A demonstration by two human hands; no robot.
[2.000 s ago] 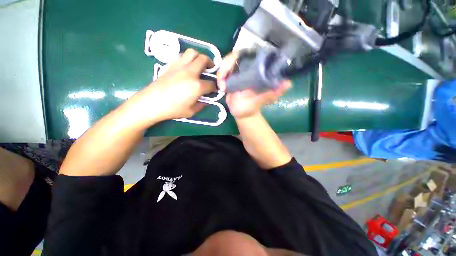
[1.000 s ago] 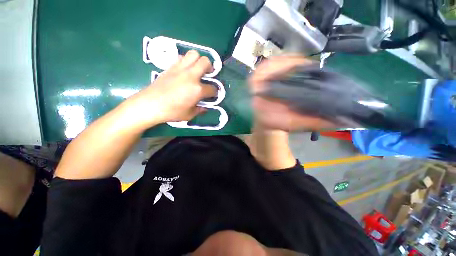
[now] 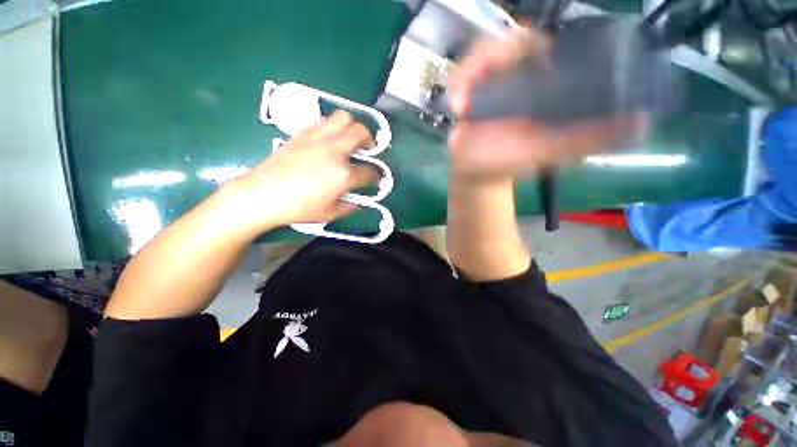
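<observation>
Three white loop-shaped plastic housings (image 3: pixel 295 108) lie side by side on the green bench. My left hand (image 3: pixel 322 170) lies over them, its fingers on the loops, holding them on the bench and hiding parts of the middle and nearest ones. My right hand (image 3: pixel 524 113) is blurred and grips a thick grey electric screwdriver (image 3: pixel 581 74), raised just right of the screw feeder's front. The silver-grey screw feeder (image 3: pixel 418 51) stands beyond my hands, partly hidden by the right one. No screw can be made out at the driver tip.
A black long grip (image 3: pixel 549 199) sticks out over the bench's front edge. The green bench (image 3: pixel 175 79) has a pale board (image 3: pixel 31 131) at the left. A person's blue sleeve (image 3: pixel 717 214) is at the right. Another person's bare limb shows at the lower left. Black cords hang at the upper right.
My right hand moved from beside the loops, away to the right, with the screwdriver, then slightly up the view. My left hand stays on the housings. The bench view shifted slightly.
</observation>
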